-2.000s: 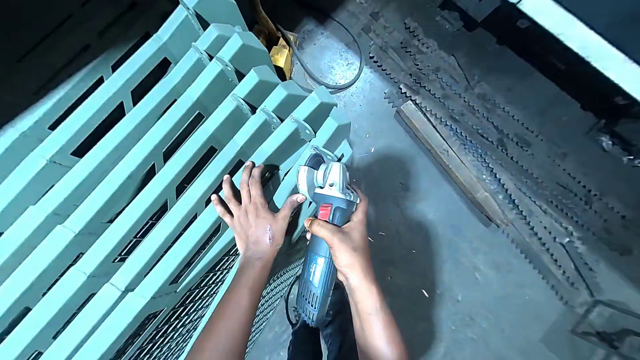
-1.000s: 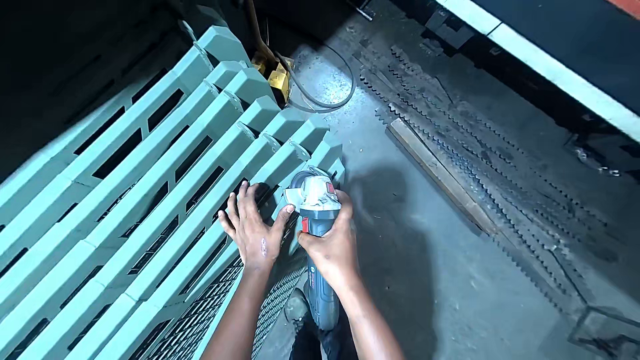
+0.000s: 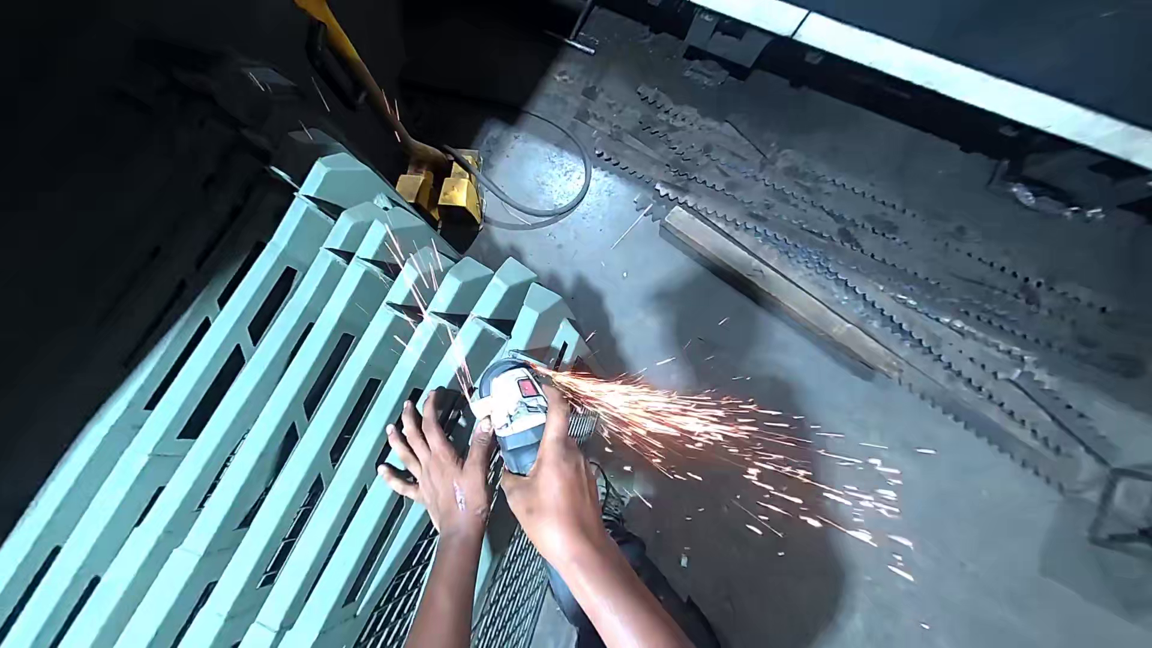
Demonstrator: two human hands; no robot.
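My right hand (image 3: pixel 553 481) grips an angle grinder (image 3: pixel 517 405) around its body, near the head. The grinder's disc meets the end of a light green slatted metal panel (image 3: pixel 531 315), and orange sparks (image 3: pixel 666 414) fly off to the right. My left hand (image 3: pixel 445 468) has its fingers spread above the slats, with the thumb against the left side of the grinder head. The lower part of the grinder is hidden behind my right hand and forearm.
A yellow metal tool or stand (image 3: pixel 459 198) with a dark cable (image 3: pixel 576 180) lies beyond the panels. On the floor at right are a rectangular metal bar (image 3: pixel 774 292) and several toothed strips (image 3: pixel 837 270). My trousered leg is below the grinder.
Sparks now stream from the grinder's disc; none show in the earlier frames. The grinder has tilted, its body now largely behind my right hand. The view has shifted.
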